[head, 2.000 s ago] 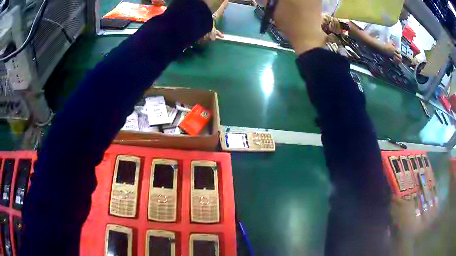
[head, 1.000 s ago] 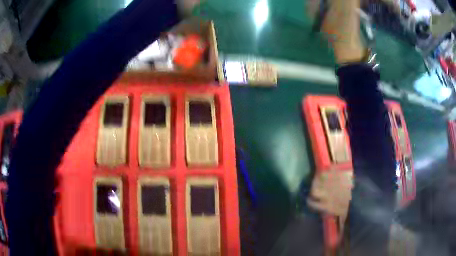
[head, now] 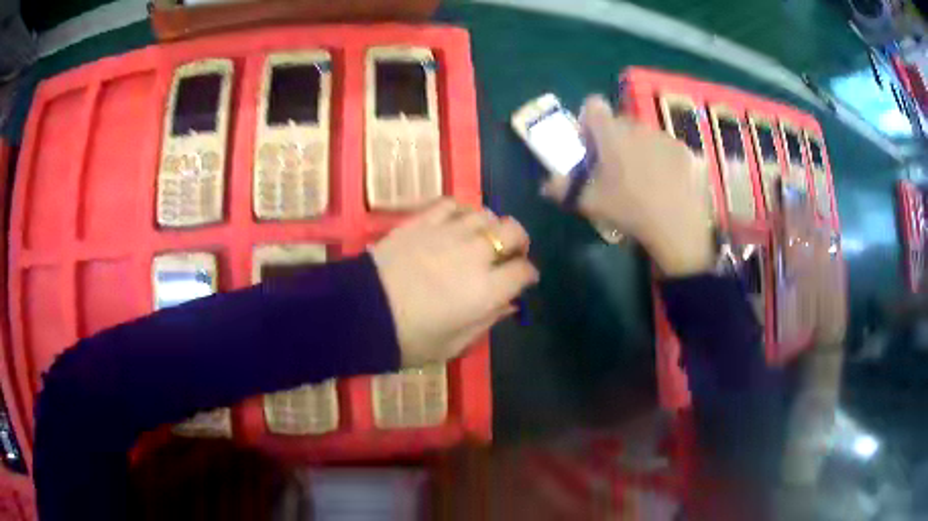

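Note:
My right hand [head: 651,183] is between two red trays and holds a gold phone with its screen lit white [head: 555,137]. A dark slim thing also shows at its fingers; blur hides what it is. My left hand [head: 448,280] is over the right part of the near red phone tray [head: 244,240], fingers curled and a ring on one. Whether it holds anything cannot be told. Gold phones [head: 293,142] lie face up in the tray pockets. The lower left one has a lit screen [head: 185,283]. My left sleeve covers part of the lower row.
A second red tray [head: 641,97] with gold phones stands to the right. Another person's blurred hand [head: 814,254] is over its right part. The brown cardboard box edge [head: 295,14] is behind the near tray. Another tray's edge shows at far left. Blurred red shapes lie along the bottom.
The view has tilted down towards the trays. My hands have come back from the far side to the trays. The right hand now shows a lit phone. Another person's hand has shifted right.

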